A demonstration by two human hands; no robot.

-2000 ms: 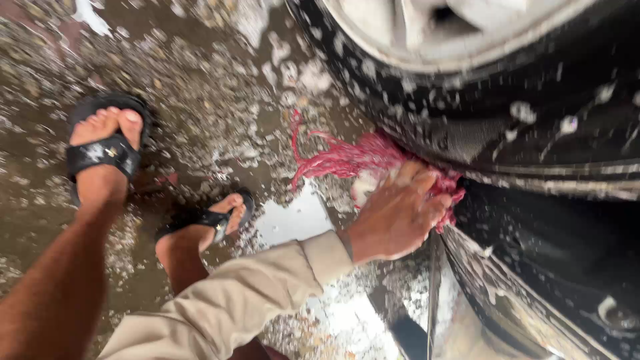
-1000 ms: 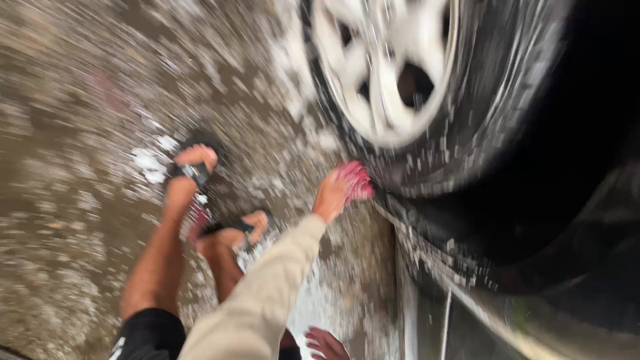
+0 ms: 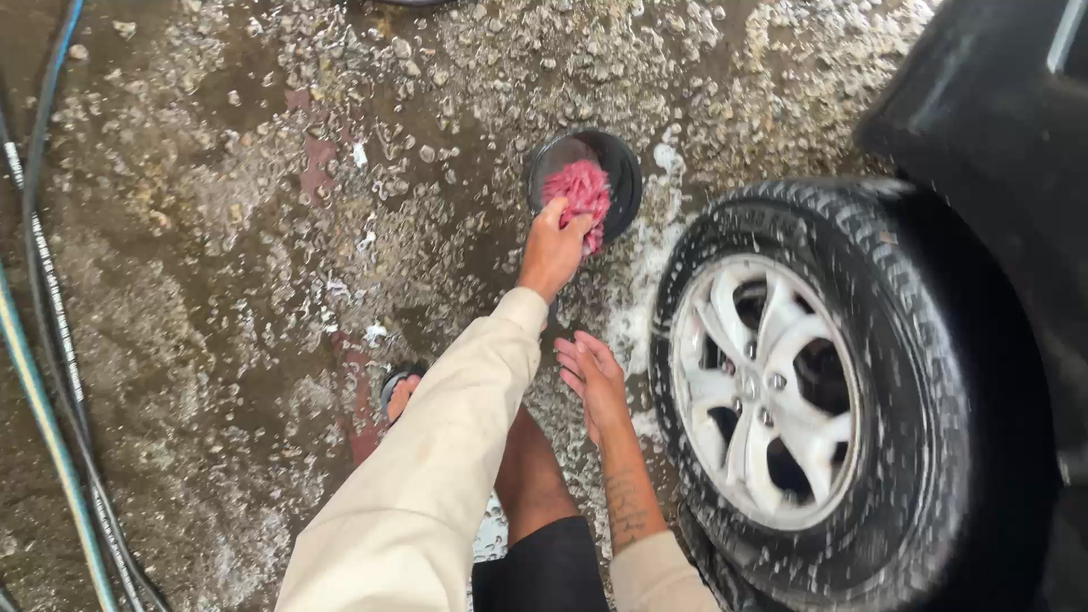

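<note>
My left hand, in a long beige sleeve, grips a pink shaggy wash mitt or cloth over a round black bucket. The mitt covers part of the opening, and its lower end hangs at the near rim. Below and to the right, my right hand is raised with its fingers apart and nothing in it. Close to its right stands a black car tyre with a silver alloy wheel, wet and streaked with white suds.
Wet, pebbly ground with patches of suds surrounds the bucket. Blue and black hoses run down the left side. Dark car bodywork fills the upper right. My sandalled foot shows left of the sleeve.
My left hand has moved with the pink mitt from beside the tyre to the bucket. My right hand has come further into view. The view has shifted strongly.
</note>
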